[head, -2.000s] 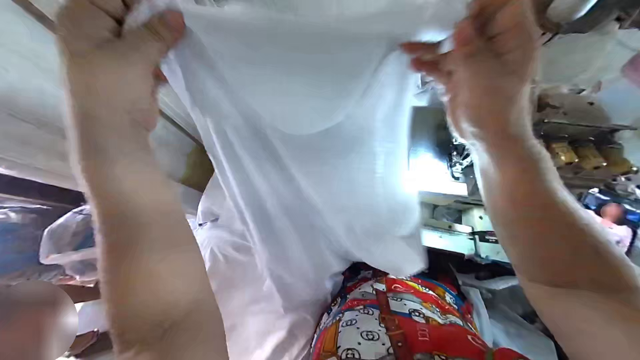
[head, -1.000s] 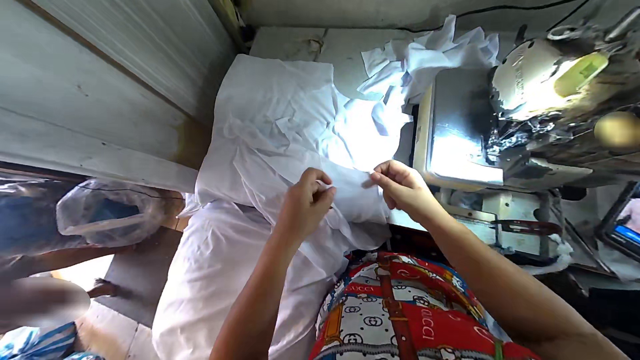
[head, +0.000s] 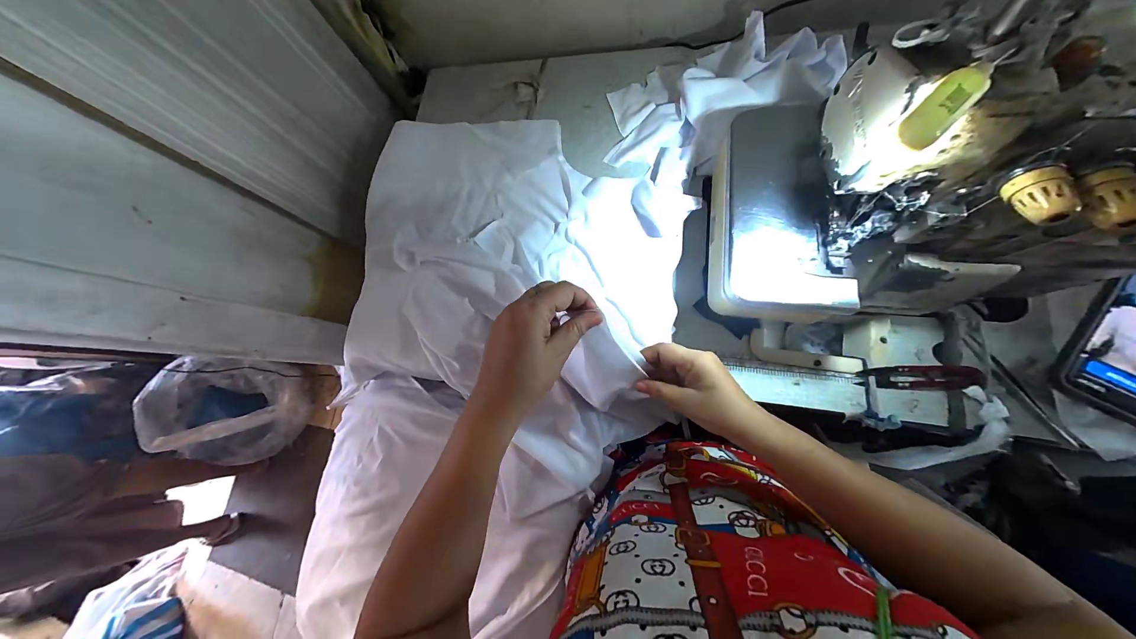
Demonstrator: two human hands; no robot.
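Observation:
White fabric [head: 444, 293] lies in loose folds on the work table and hangs down over its near edge. Near the middle of the view, my left hand [head: 541, 342] pinches a curved edge of this fabric between thumb and fingers. My right hand [head: 688, 377] holds the same edge a little lower and to the right, thumb and forefinger together. The edge between the two hands bends in a shallow curve. To the right of the fabric stands a sewing machine [head: 781, 213] with a bright lamp shining on its bed.
White fabric scraps [head: 728, 89] lie behind the machine. A pair of dark red-handled tweezers or snips [head: 923, 377] and a phone [head: 1105, 346] are at the right. Wall panels [head: 160, 222] rise at the left, above a clear plastic bag [head: 222, 413]. Another person's legs show at the lower left.
Two seconds ago both hands held the white fabric up, spread before the camera. It now lies on the table, with both hands lowered onto its edge.

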